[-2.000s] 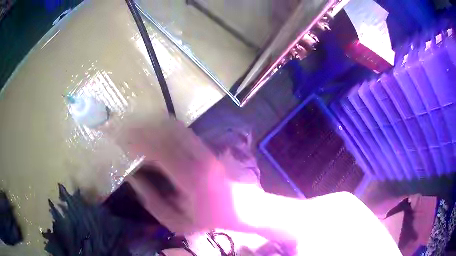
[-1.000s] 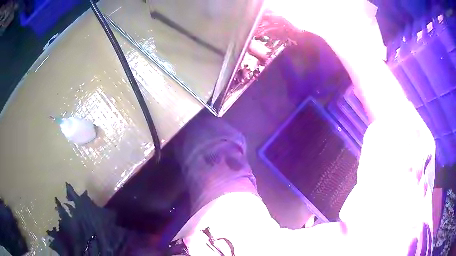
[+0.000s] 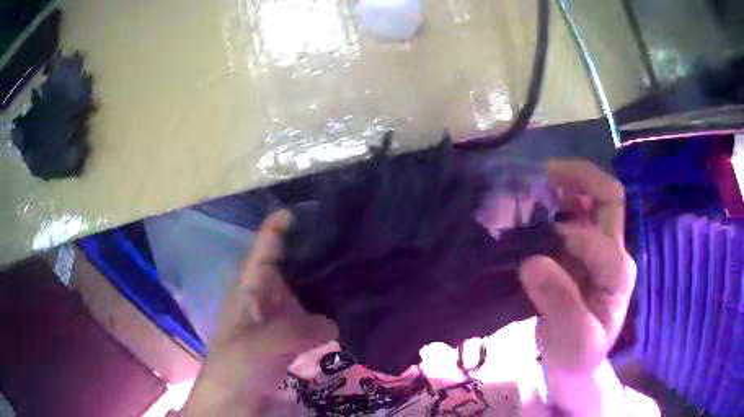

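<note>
A large black ragged-edged fabric piece [image 3: 408,261] is spread over the lap, below the table's front edge. My left hand [image 3: 265,318] holds its left side, with the thumb or a finger showing at the edge. My right hand [image 3: 587,277] holds its right side, with a small pale, pinkish ragged piece [image 3: 518,204] between the fingers. The hands and the fabric are somewhat blurred. A separate dark ragged clump [image 3: 57,118] lies on the table at the far left. A white glue bottle [image 3: 391,16] is on the table at the top, partly cut off.
The glossy yellowish table [image 3: 179,106] spans the top. A black cable [image 3: 534,81] curves over its edge. A metal-edged shiny box [image 3: 681,134] is at upper right. Blue-violet ribbed plastic [image 3: 693,301] stands at right. A brown cardboard box [image 3: 73,350] is low at left.
The view has swung left. The right arm, earlier stretched toward the shiny box side, is back over the lap. Both hands now hold the black piece, and a pale ragged piece shows at my right hand.
</note>
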